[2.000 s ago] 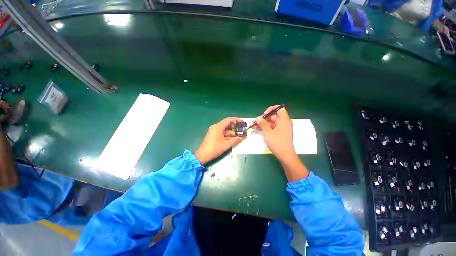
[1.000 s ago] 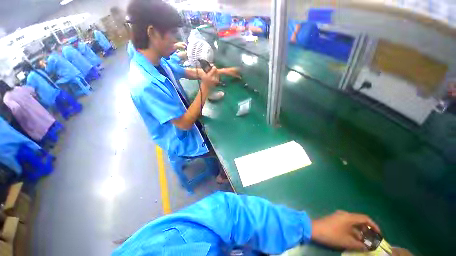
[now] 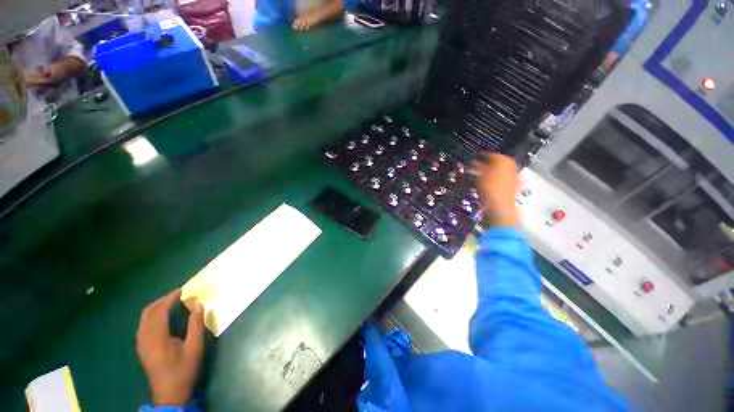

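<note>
A white label sheet (image 3: 256, 261) with a yellowish near end lies on the green bench. My left hand (image 3: 171, 346) is at its lower left end, thumb and fingers apart, touching the sheet's edge. No module shows in it. My right hand (image 3: 497, 187) is blurred, reaching over the right edge of the black blister tray (image 3: 428, 233), which holds rows of small modules with silver or white details. Its fingertips are too blurred to tell whether they hold anything. No pen-like tool can be made out.
A dark flat rectangle (image 3: 346, 212) lies between sheet and tray. Tall black stacked trays (image 3: 515, 72) stand beyond. A grey-white machine with red buttons (image 3: 612, 257) is at right. A second sheet (image 3: 53, 391) lies lower left. A blue bin (image 3: 153, 68) and other people's hands are across the bench.
The view has swung from the left neighbour to the right side. My left hand no longer shows the module and is at the sheet. My right hand has moved to the tray.
</note>
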